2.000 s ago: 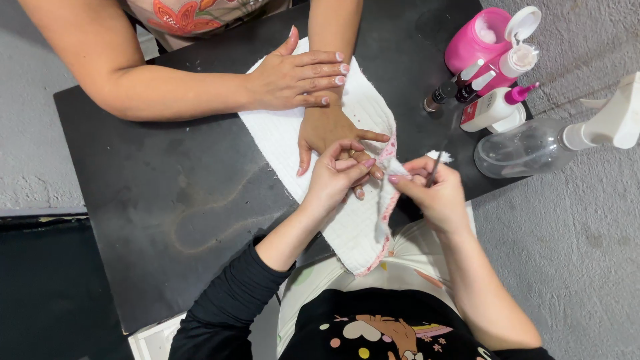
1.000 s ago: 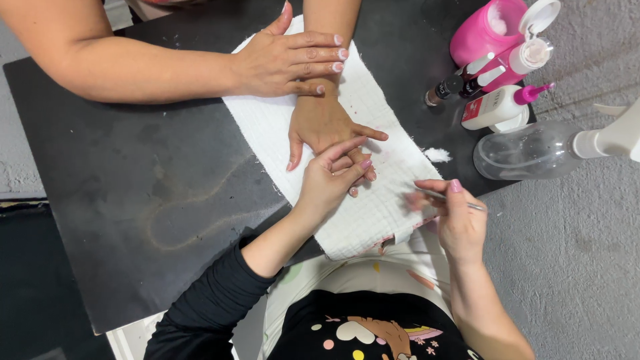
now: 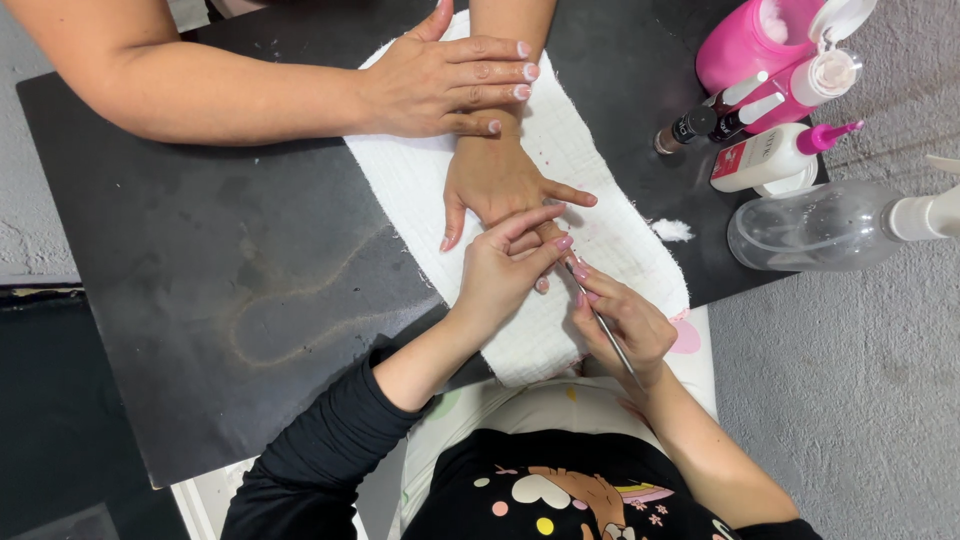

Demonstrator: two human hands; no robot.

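My left hand [image 3: 510, 262] is closed around fingers of another person's hand [image 3: 499, 180], which lies palm down on a white cloth towel [image 3: 592, 187]. In my right hand [image 3: 626, 319] is a thin metal cuticle tool [image 3: 609, 334], held like a pen. Its upper tip is at the nail of one finger that my left hand holds. Across the wrist of that hand rests the person's other hand [image 3: 457, 82], its nails whitish at the tips. Part of the held fingers is hidden behind my left fingers.
The towel lies on a black table [image 3: 187, 225]. At the right stand a pink container with cotton [image 3: 731, 45], nail polish bottles [image 3: 684, 129], a white bottle with a pink nozzle [image 3: 761, 157] and a clear spray bottle [image 3: 817, 229]. A cotton tuft [image 3: 672, 229] lies beside the towel.
My right hand held up the towel's edge at first, then was apart from the fingers with the tool; now it has come left to the held finger. The towel's edge lies down.
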